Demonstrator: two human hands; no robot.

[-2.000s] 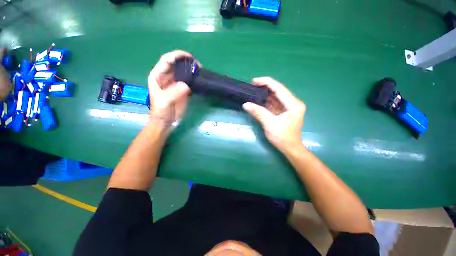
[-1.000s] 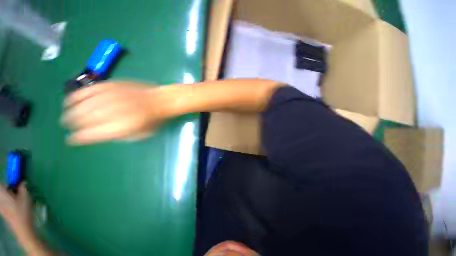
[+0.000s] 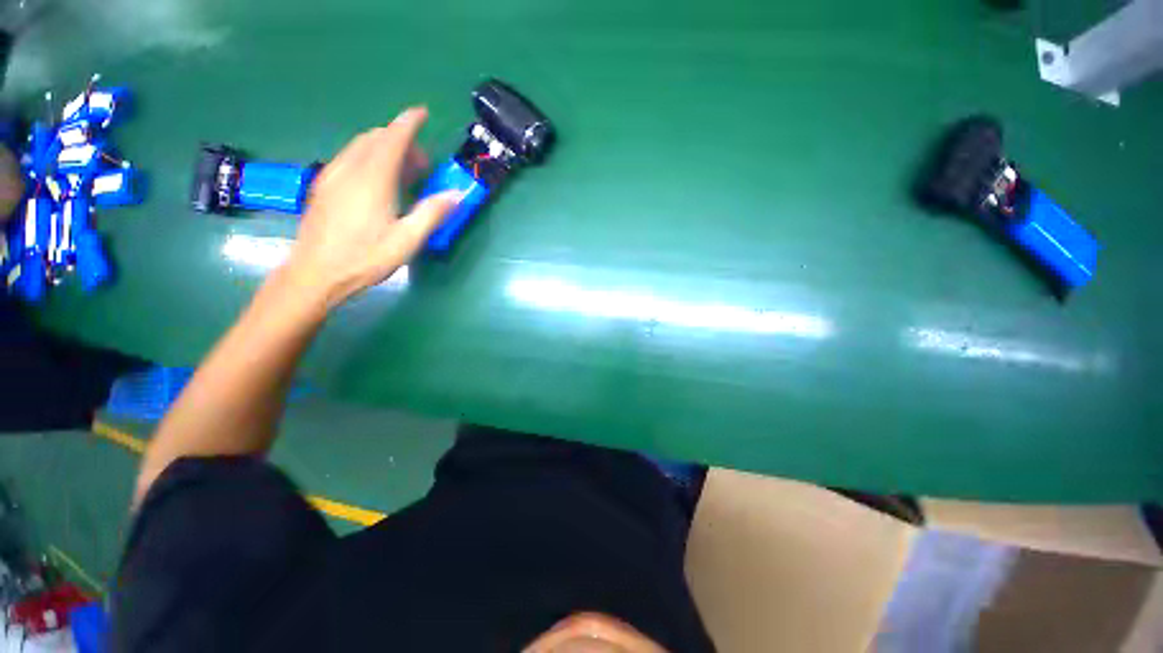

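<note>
My left hand [image 3: 357, 217] is over the bench at the left centre, fingers apart, with the thumb at the blue pack of a half-built device [image 3: 462, 200]. Whether it grips the device cannot be told. That device lies slanted, its black barrel head at the upper right and thin wires at the neck. Another half-built device [image 3: 274, 186] lies flat to the left, its right end beside my hand. A third half-built device [image 3: 1048, 239] lies slanted at the right. My right hand is not in view.
Loose battery packs [image 3: 74, 191] lie heaped on the green bench [image 3: 714, 396] at the far left. A grey metal bracket [image 3: 1097, 58] stands at the upper right. The shell carton [image 3: 791, 549] with its pale liner [image 3: 950, 593] is below the bench edge at right.
The view turned right to the carton and came back. The black device held in both hands is gone from them. My left hand is now at a half-built device; my right hand has left the picture.
</note>
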